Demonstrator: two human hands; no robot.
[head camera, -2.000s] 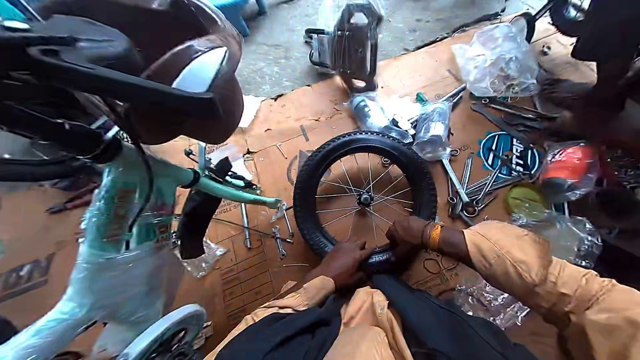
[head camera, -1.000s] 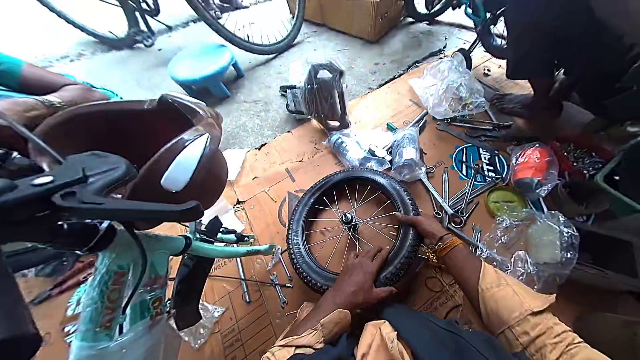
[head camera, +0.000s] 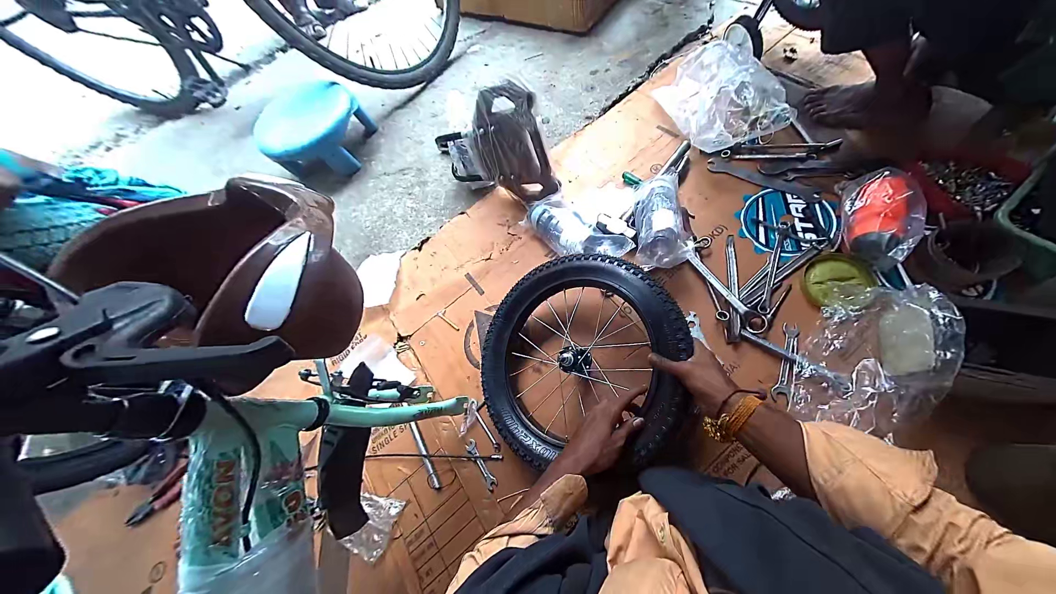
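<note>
A small spoked bicycle wheel with a knobby black tyre (head camera: 505, 351) lies tilted in front of me on flattened cardboard. My right hand (head camera: 693, 378) is on the tyre's right side, its thumb and fingers around the tread. With its fingers at the inner edge of the tyre and rim, my left hand (head camera: 606, 436) touches the lower right of the wheel. The wheel hub (head camera: 574, 359) faces up. To the left stands a mint-green bicycle frame (head camera: 247, 462), partly wrapped in plastic, with a brown saddle or basket-like part (head camera: 280, 305) and a black brake lever (head camera: 190, 363) above it.
Several combination wrenches (head camera: 734, 289) lie right of the wheel, near a green lid (head camera: 837, 280), a wrapped red item (head camera: 879, 210) and clear plastic bags (head camera: 726, 95). A blue stool (head camera: 305, 124) and parked bicycle wheel (head camera: 429, 58) are behind. Another person's foot (head camera: 858, 107) is at upper right.
My right hand has moved down along the tyre's right side. My left hand was on the tyre's near edge two seconds ago and is now at its lower right inner edge.
</note>
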